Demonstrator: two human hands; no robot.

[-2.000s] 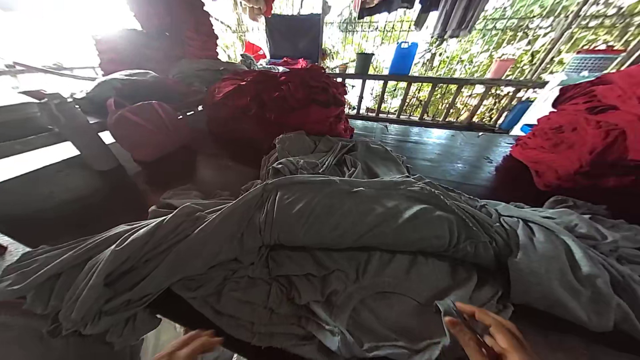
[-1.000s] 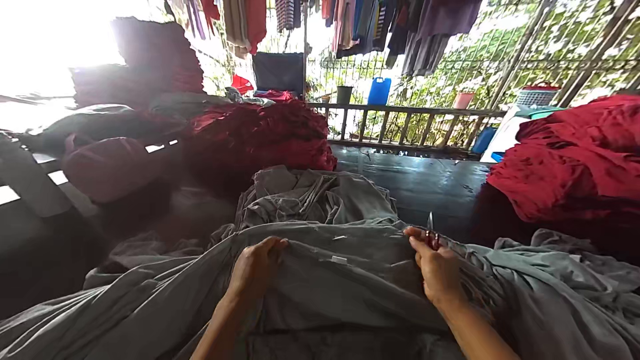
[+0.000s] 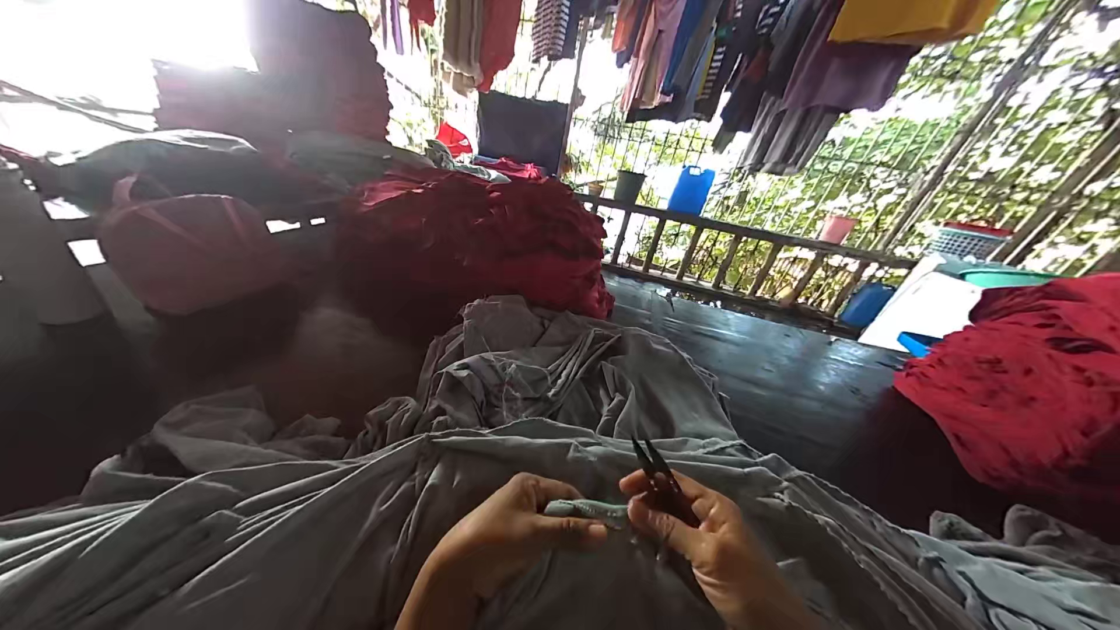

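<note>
Grey-green fabric (image 3: 262, 534) lies in a broad heap across my lap and the near floor. My left hand (image 3: 521, 525) pinches a small rolled edge of this cloth between thumb and fingers. Right beside it, my right hand (image 3: 700, 534) holds a pair of thread snips (image 3: 654, 464), blades pointing up and slightly apart, and its thumb and finger meet the other end of the pinched edge. A further crumpled pile of grey cloth (image 3: 542, 376) sits just beyond the hands.
Behind lies a big dark red cloth pile (image 3: 481, 236), with another red pile (image 3: 1032, 385) at the right. A pink round bundle (image 3: 188, 249) is at the left. Clothes (image 3: 744, 70) hang above a wooden railing (image 3: 752, 232); a blue jerrycan (image 3: 691, 188) stands by it.
My hands have come together and nearer to me, from apart on the cloth one second ago. The left hand now pinches a raised edge. The view has shifted.
</note>
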